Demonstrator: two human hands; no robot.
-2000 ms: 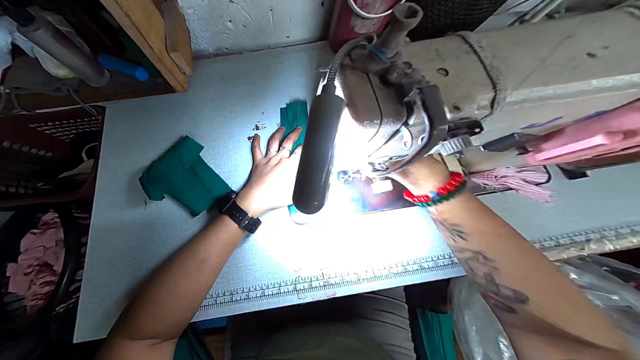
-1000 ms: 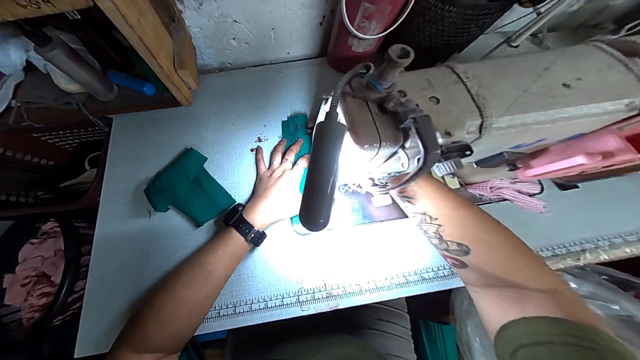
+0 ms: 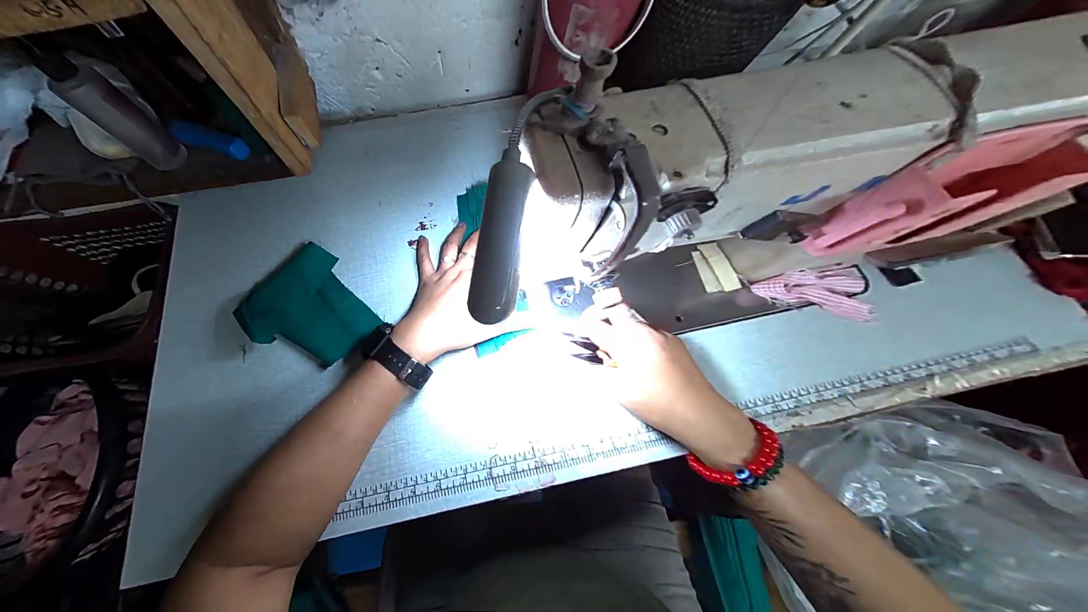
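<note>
My left hand (image 3: pixel 455 293) lies flat with spread fingers on a strip of green fabric (image 3: pixel 470 212), left of the sewing machine's needle area; the lamp covers part of it. My right hand (image 3: pixel 633 348), with a red bead bracelet (image 3: pixel 769 455) at the wrist, is just in front of the needle area. Its fingers are bent around a small dark-bladed tool (image 3: pixel 584 347), perhaps thread snips; glare blurs it. A black cylindrical lamp (image 3: pixel 501 242) hangs from the head of the sewing machine (image 3: pixel 680 144). A folded green fabric piece (image 3: pixel 310 306) rests left of my left wrist.
A measuring tape (image 3: pixel 510 469) runs along the front table edge. Pink checked cloth (image 3: pixel 816 291) lies under the machine arm, below a pink holder (image 3: pixel 926 195). A wooden shelf (image 3: pixel 238 76) stands back left. A clear plastic bag (image 3: pixel 926 501) is at front right.
My right hand has come forward from behind the machine head towards me, and a small dark tool now shows in its fingers. My left hand has stayed spread on the green fabric.
</note>
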